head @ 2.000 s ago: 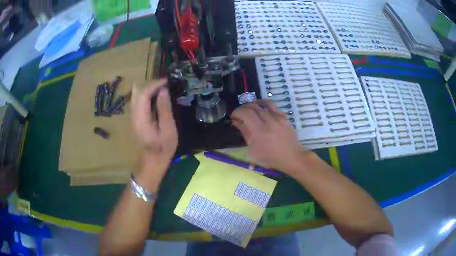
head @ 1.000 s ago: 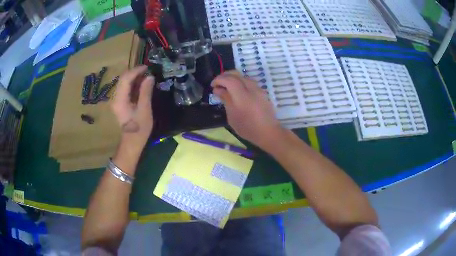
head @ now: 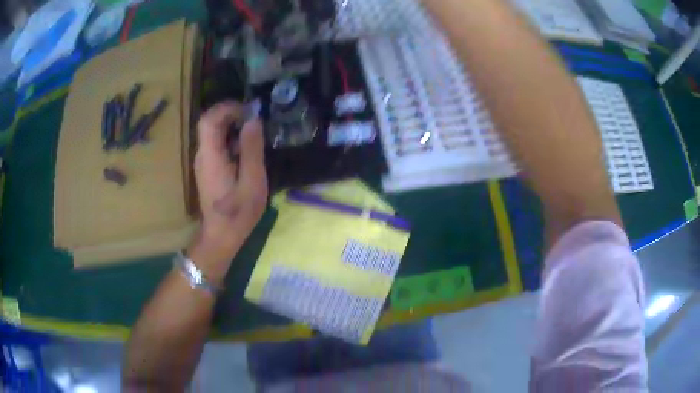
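Note:
My left hand [head: 230, 165] is at the left edge of the fixture's black base [head: 322, 163], thumb and fingers apart, nothing clearly seen in it. A small pale thing [head: 252, 108] shows by its fingertips, blurred. The round metal seat [head: 293, 127] stands to the right of this hand, untouched. The metal clamp linkage [head: 288, 60] is behind the seat. My right hand is beyond the top edge; only its forearm crosses the picture at the right. Two white labels [head: 351, 133] lie on the base right of the seat.
Brown cardboard [head: 150, 199] at left carries short dark columns [head: 115, 119]. White trays [head: 453, 165] with rows of small parts are at right, partly under my right forearm. Yellow paper [head: 318, 246] with a purple pen [head: 345, 207] lies in front. A green sign [head: 432, 288] is at the front edge.
My right hand has left the seat's right side and gone up and out of view over the trays. My left hand stays left of the seat. The view has shifted and blurred.

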